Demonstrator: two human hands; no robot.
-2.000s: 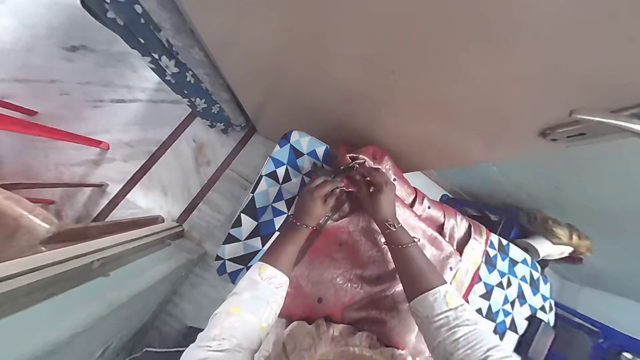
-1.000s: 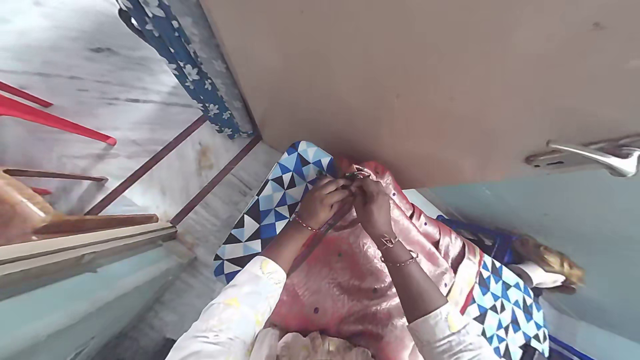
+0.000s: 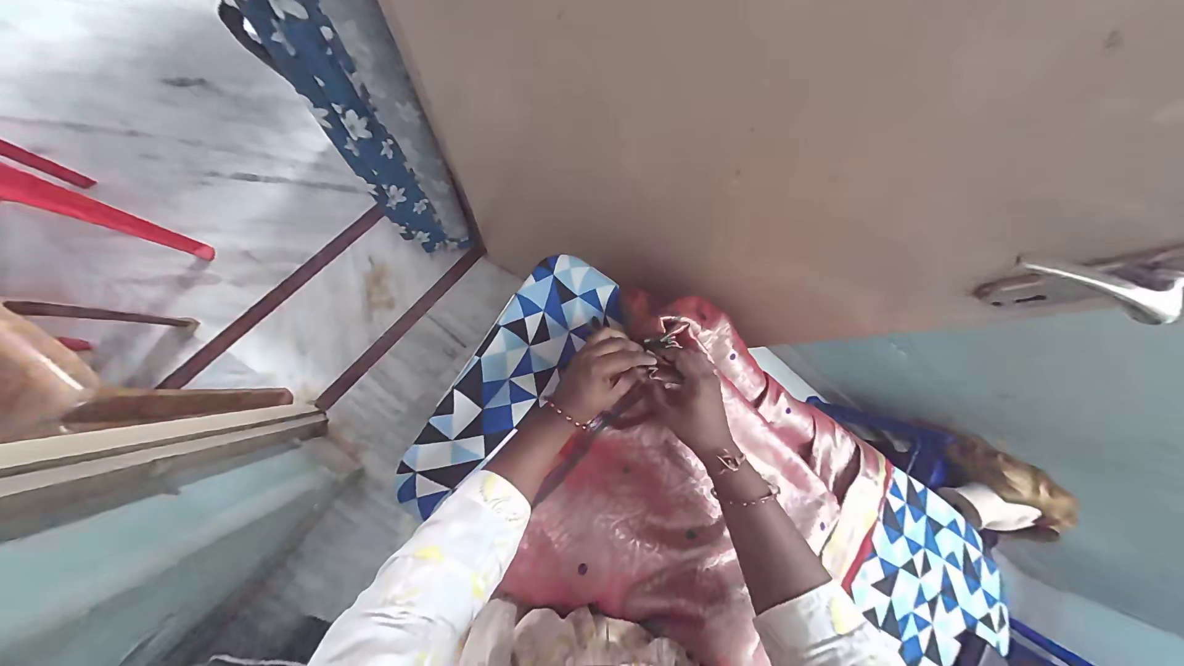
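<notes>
Pink satin cloth (image 3: 638,518) with small dark dots lies over a board covered in blue, black and white triangles (image 3: 490,379). Near the cloth's far edge, my left hand (image 3: 606,370) pinches a bit of it with bent fingers. Close beside it on the right, my right hand (image 3: 689,393) also grips the cloth. A small dark, thin object (image 3: 661,342) shows between the fingertips; what it is cannot be told. Bracelets circle both wrists.
A brown door with a metal handle (image 3: 1110,282) stands just beyond the board. A blue floral curtain (image 3: 356,125) hangs at the upper left. Red chair legs (image 3: 111,213) and a wooden piece of furniture (image 3: 176,405) are at the left. A blue frame (image 3: 888,435) with items is at the right.
Both hands stay together at the cloth's far edge, with small shifts of the fingers. The view has moved slightly.
</notes>
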